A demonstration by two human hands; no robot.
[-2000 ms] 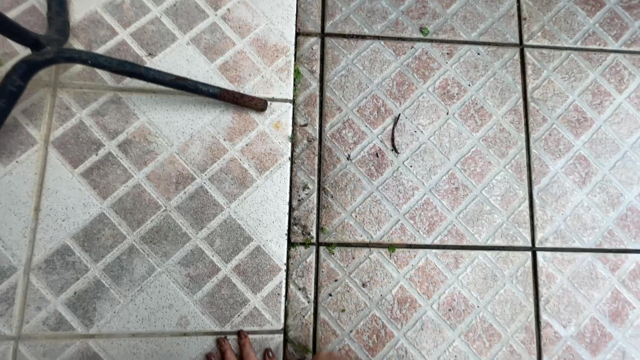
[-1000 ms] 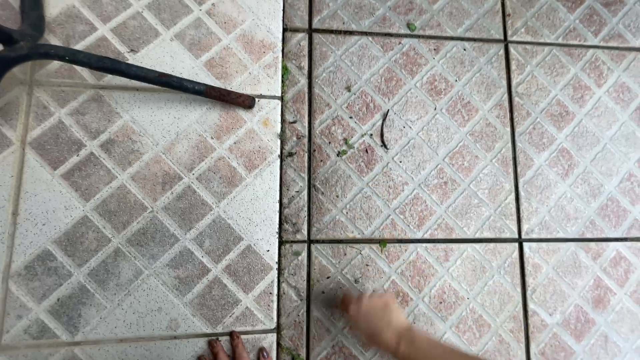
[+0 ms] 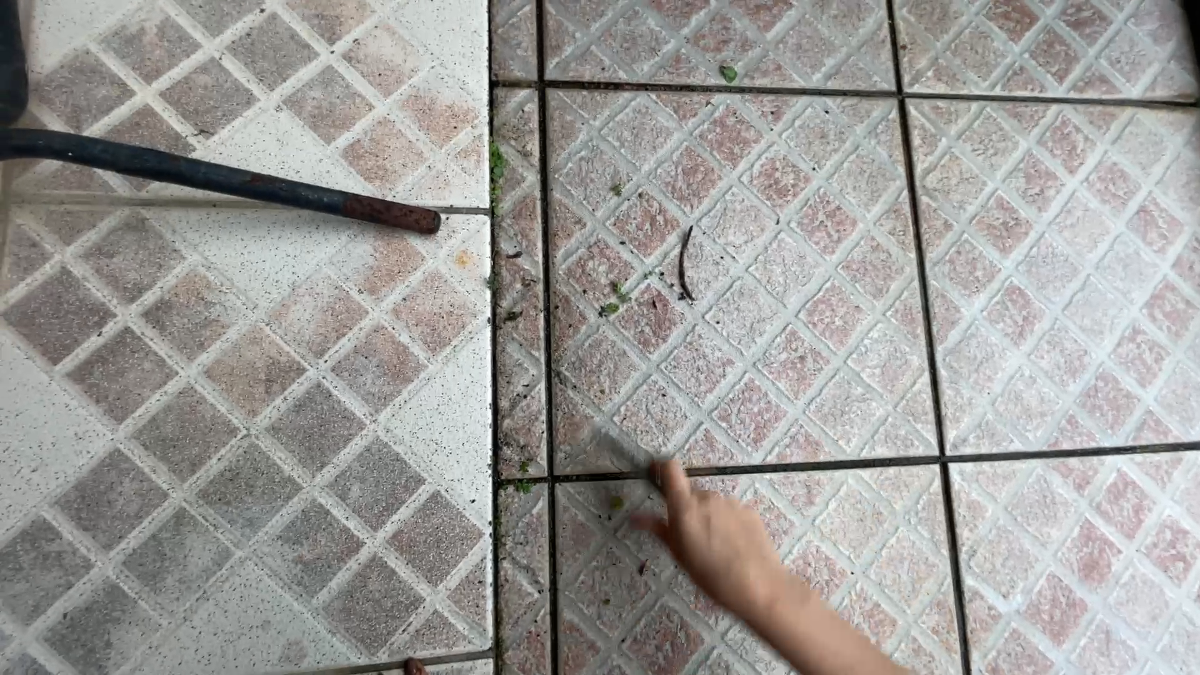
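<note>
In the head view my right hand [image 3: 717,534] reaches in from the lower right, its fingers closed around a thin, blurred tool, perhaps a blade [image 3: 623,450]. The tool's greyish end lies over the textured floor tile, close to the dark joint. Bits of green weed [image 3: 609,307] and a thin dark curved twig or root [image 3: 686,264] lie on the tile beyond. More greenery [image 3: 497,161] grows along the joint beside the smoother tiles. At the bottom edge only the tip of a digit [image 3: 413,667] shows; whether it belongs to my left hand cannot be told.
A dark metal bar with a rusty end [image 3: 394,214] reaches in from the left over the speckled, patterned tiles [image 3: 441,412]. A small green leaf [image 3: 728,72] lies on the far tile. Dark joints run between the textured tiles, with dirt along the left strip [image 3: 520,375].
My right hand came into fuller view and has moved up the floor with the tool. Green bits now lie near the twig, where the earliest frame shows none. The digits at the bottom have mostly left view.
</note>
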